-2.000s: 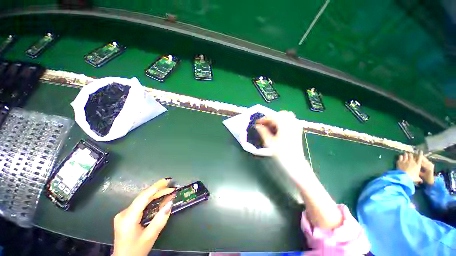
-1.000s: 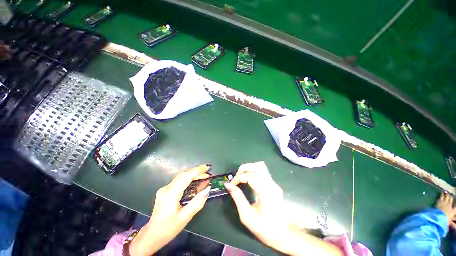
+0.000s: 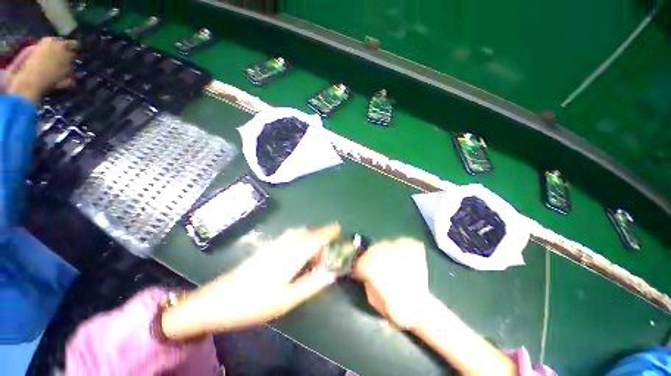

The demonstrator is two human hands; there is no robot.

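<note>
A phone unit (image 3: pixel 341 257) with green board showing is between my hands over the bench, blurred. My left hand (image 3: pixel 298 261) grips its left side between thumb and fingers. My right hand (image 3: pixel 395 279) is at its right end, fingers curled; whether it holds a small part is hidden. The left parts bag (image 3: pixel 313 155), white with black pieces, stands behind my left hand. The right parts bag (image 3: pixel 503 247) stands to the right of my right hand, its black pieces showing.
A set-aside phone unit (image 3: pixel 226 211) lies beside the clear blister tray (image 3: pixel 156 183). Black parts trays (image 3: pixel 110 66) lie far left, by a neighbour's hand and blue sleeve. Phone units (image 3: pixel 471 153) are spaced along the belt behind a worn whitish strip (image 3: pixel 390 168). Another blue sleeve shows at bottom right.
My right hand left the right bag and came to the phone unit in my left hand. The view has swung left, and a neighbour's hand now shows at upper left.
</note>
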